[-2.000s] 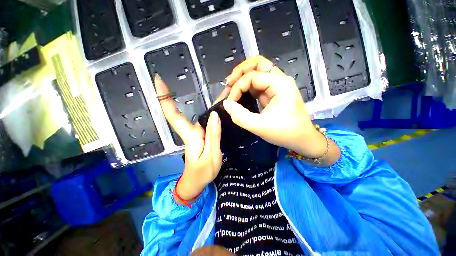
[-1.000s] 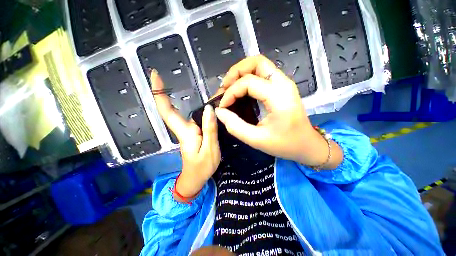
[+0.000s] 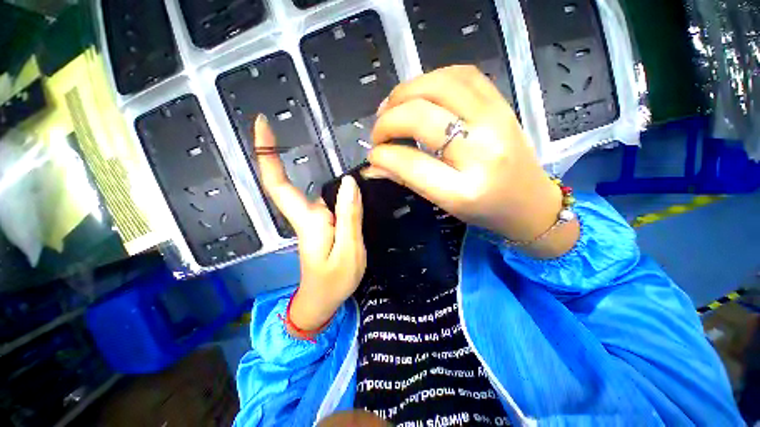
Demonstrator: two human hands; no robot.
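Observation:
A black phone housing is held in front of my chest, dark against the black shirt, so its lower edge is hard to tell. My left hand grips its left edge between thumb and fingers, with the index finger raised. Thin dark strips lie across that index finger. My right hand is over the housing's top edge, thumb and index finger pinched together there. A small whitish sliver shows at the fingertips; whether the fingers hold a strip cannot be told.
A whitish blister tray with several black housings lies just beyond my hands. A pale yellow strip sheet and crumpled clear film are at the left. Shiny stacked trays stand at the right. Blue stools are below the bench.
My right hand has moved up and right along the housing's top edge, its back turned more to the camera. More of the housing's face shows. My left hand has barely moved.

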